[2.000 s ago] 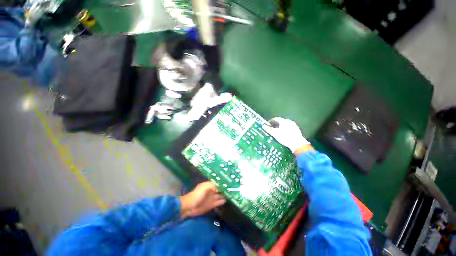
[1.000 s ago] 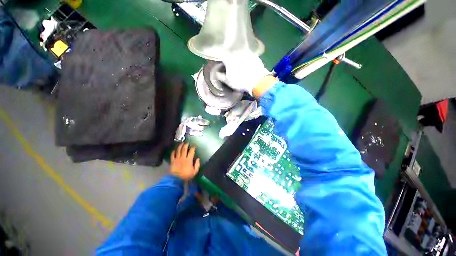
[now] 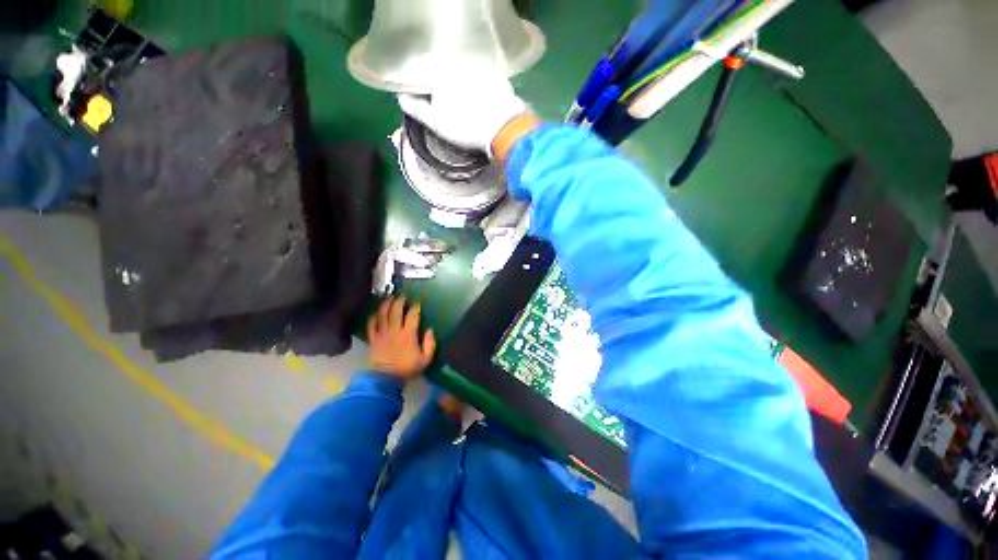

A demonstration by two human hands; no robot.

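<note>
My right hand [image 3: 468,113], in a white glove, is over the round silver can [image 3: 445,181], just below the translucent hood [image 3: 447,44]. Its fingers are hidden, so I cannot tell whether it holds anything. My bare left hand [image 3: 401,340] rests on the bench edge with fingers spread, holding nothing. The green circuit board [image 3: 529,348] lies solder side up on a black foam pad [image 3: 474,341], partly hidden under my right sleeve. A crumpled white cloth or glove [image 3: 502,237] lies beside the can.
Stacked black foam pads [image 3: 206,186] stand at the left. Another white crumpled glove [image 3: 412,260] lies near my left hand. Blue and yellow cables [image 3: 684,66] and black-handled pliers [image 3: 711,123] are behind. A speckled foam pad [image 3: 856,257] and conveyor rails [image 3: 914,410] are at the right.
My right hand has left the board's edge and moved up to the can under the hood. My left hand has let go of the board, which now lies on the foam.
</note>
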